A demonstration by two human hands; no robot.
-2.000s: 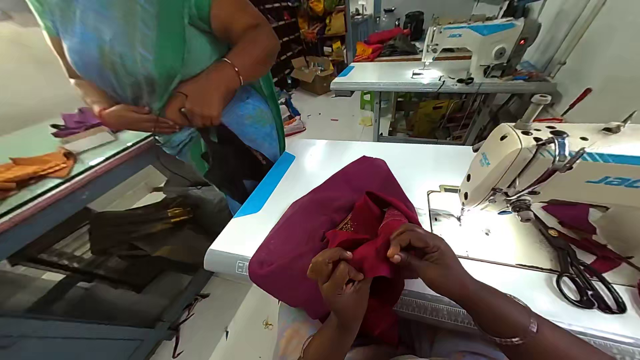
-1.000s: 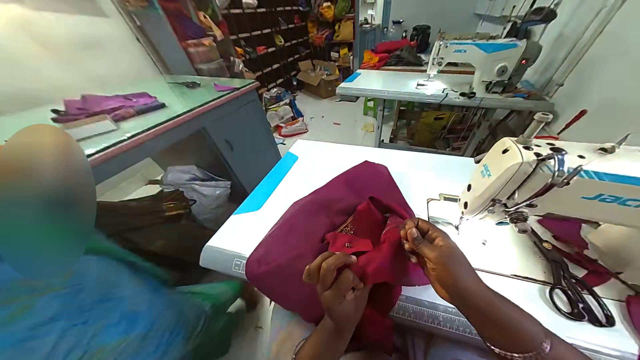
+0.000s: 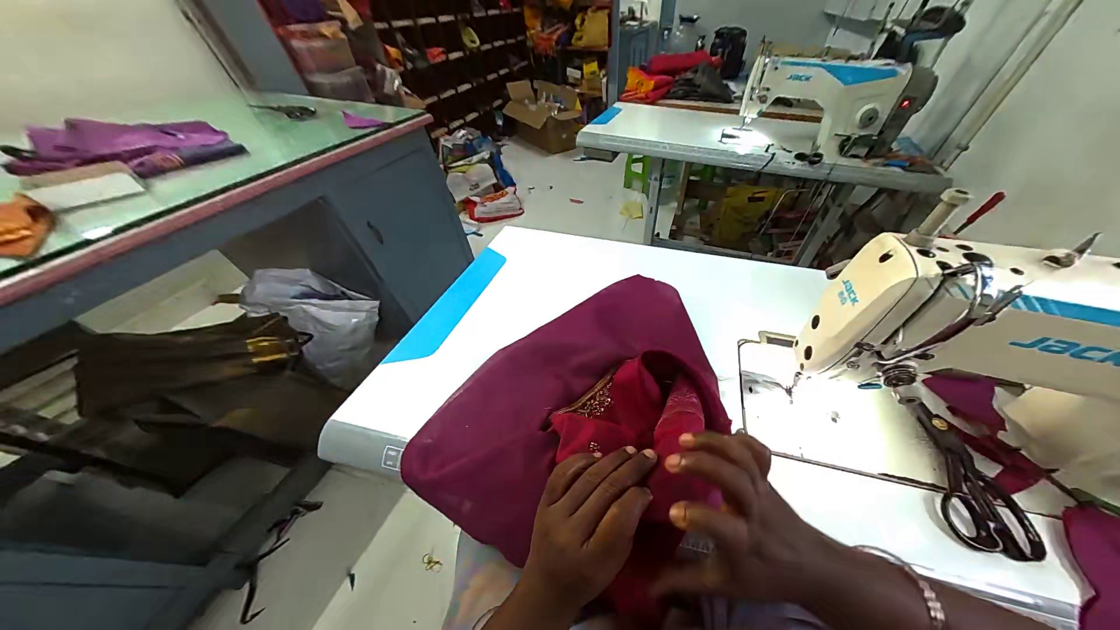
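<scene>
A purple cloth [image 3: 525, 394] lies over the near edge of the white sewing table, with a red cloth [image 3: 626, 402] bearing gold beadwork bunched on top. My left hand [image 3: 586, 525] rests on the red cloth's lower part, fingers bent onto it; whether it grips is unclear. Just right of it, my right hand [image 3: 744, 507] is raised over the cloth, fingers spread and curved, with nothing seen between them. To the right stands a Jack sewing machine [image 3: 954, 306], its needle area lit. Black-handled scissors [image 3: 976, 490] lie at its right front.
Purple scraps [image 3: 971, 398] lie beneath the machine arm. A glass-topped counter [image 3: 324, 175] at the left holds folded purple cloth [image 3: 122, 144]; dark fabric [image 3: 219, 385] and a plastic bag [image 3: 311, 306] are below. Behind stands a second sewing machine [image 3: 831, 96], with a cardboard box [image 3: 542, 114] left of it.
My right hand has let go of the red cloth and opened; my left hand's fingers now lie flatter on it. The person at the left has gone from view.
</scene>
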